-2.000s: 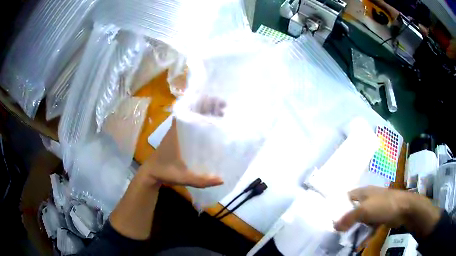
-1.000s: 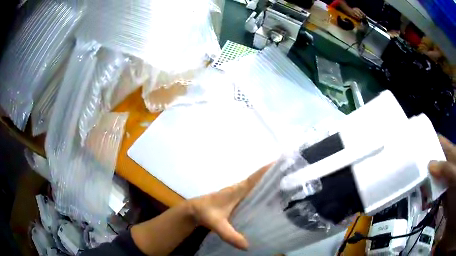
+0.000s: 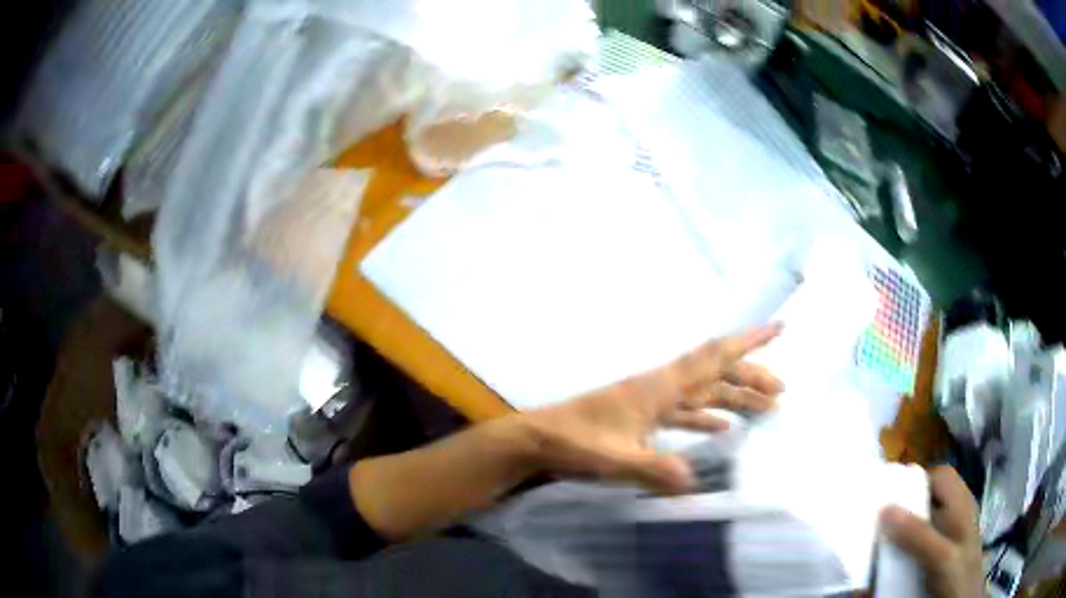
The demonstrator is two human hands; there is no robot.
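Observation:
A white security camera (image 3: 807, 514) lies low at the bottom right, close to my body; its dark front part points left and glare washes out its middle. A clear air-column bag (image 3: 573, 520) shows around its left end; how far it covers the camera is blurred. My right hand (image 3: 941, 532) grips the camera's right end near the bottom edge. My left hand (image 3: 666, 426) is blurred, fingers spread, above the bag and camera, holding nothing that I can see.
A white sheet (image 3: 538, 269) covers the orange-brown bench. A coloured dot sticker sheet (image 3: 894, 327) lies right. Air-column bags (image 3: 222, 234) heap left. A carton at lower left holds bagged cameras (image 3: 181, 461). More cameras (image 3: 1005, 391) stand right; a green bench (image 3: 935, 222) is behind.
The camera has moved down and towards my body, with the bag at its front end. My left hand has moved right and up, off the bag. The view has shifted.

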